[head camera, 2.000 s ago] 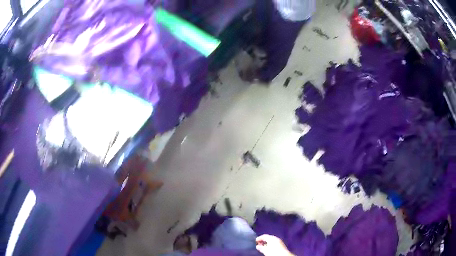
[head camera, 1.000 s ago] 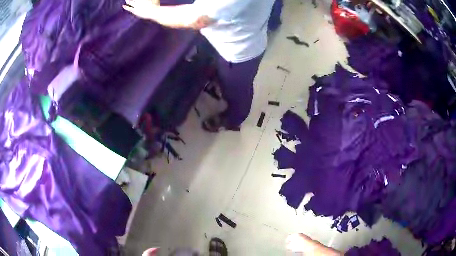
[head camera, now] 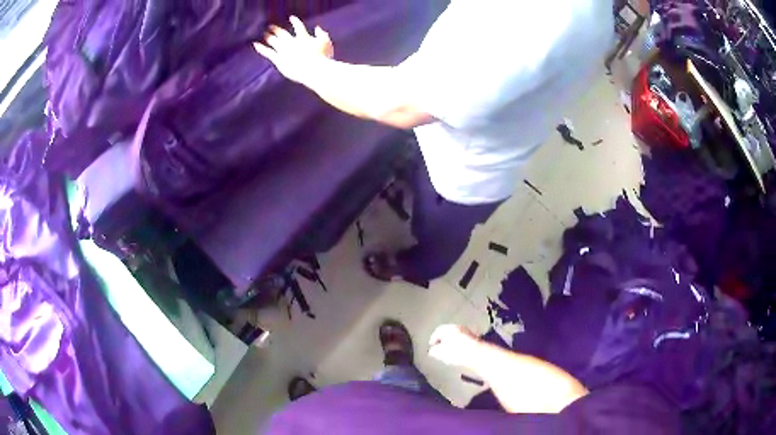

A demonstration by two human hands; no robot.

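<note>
My right hand (head camera: 451, 344) is low in the centre, bare, with the forearm reaching in from the lower right. Its fingers look curled; whether they hold anything is too blurred to tell. My left hand is not in view. Purple cloth (head camera: 281, 161) covers the table at the upper left. A large heap of purple cut pieces (head camera: 596, 297) lies on the floor to the right of my hand, with ragged edges and a few pale strips on it.
A person in a white shirt (head camera: 510, 93) stands at the table, one hand over the cloth. A red crate (head camera: 657, 110) is at the upper right. A white, green-edged table end (head camera: 149, 319) is at left. Black scraps (head camera: 469, 273) and my sandalled foot (head camera: 395, 341) are on the floor.
The person in white now appears nearer and more fully in view. My right hand has moved up and left in the picture; the fingertips at the bottom left are gone. My foot shows more.
</note>
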